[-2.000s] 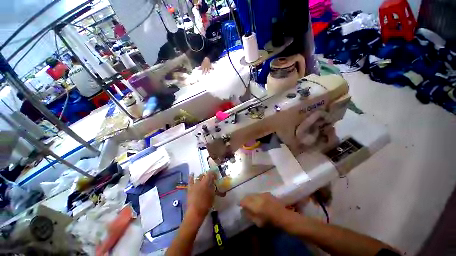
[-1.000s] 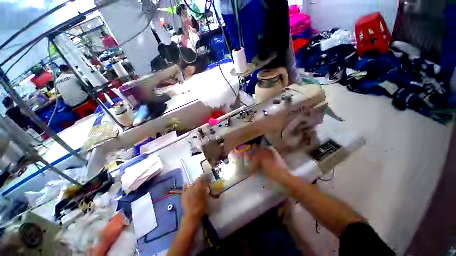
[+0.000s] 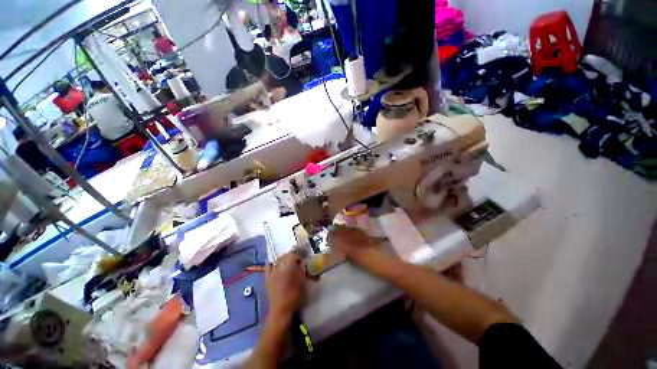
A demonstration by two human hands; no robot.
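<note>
The cream sewing machine (image 3: pixel 389 175) stands on the white table, its needle area (image 3: pixel 317 229) brightly lit at the left end of the head. My right hand (image 3: pixel 347 243) is at the lit needle area, below the head; its fingertips are blurred. My left hand (image 3: pixel 287 274) rests with bent fingers at the table's front, left of the needle area. I cannot tell whether either hand holds a small part. A screwdriver with a black-and-yellow handle (image 3: pixel 306 339) lies at the table edge beside my left forearm.
Left of my left hand lies a blue-grey panel (image 3: pixel 241 310) with a white rectangle (image 3: pixel 210 301), white stack (image 3: pixel 207 240) and small round part (image 3: pixel 248 291). White scraps and an orange-pink item (image 3: pixel 160 330) lie further left. A thread cone (image 3: pixel 355 76) stands behind the machine. A person sits across.
My right hand has moved from the table's front edge, past the right of the needle, to the needle area. My left hand stays near the same place. The view has shifted slightly.
</note>
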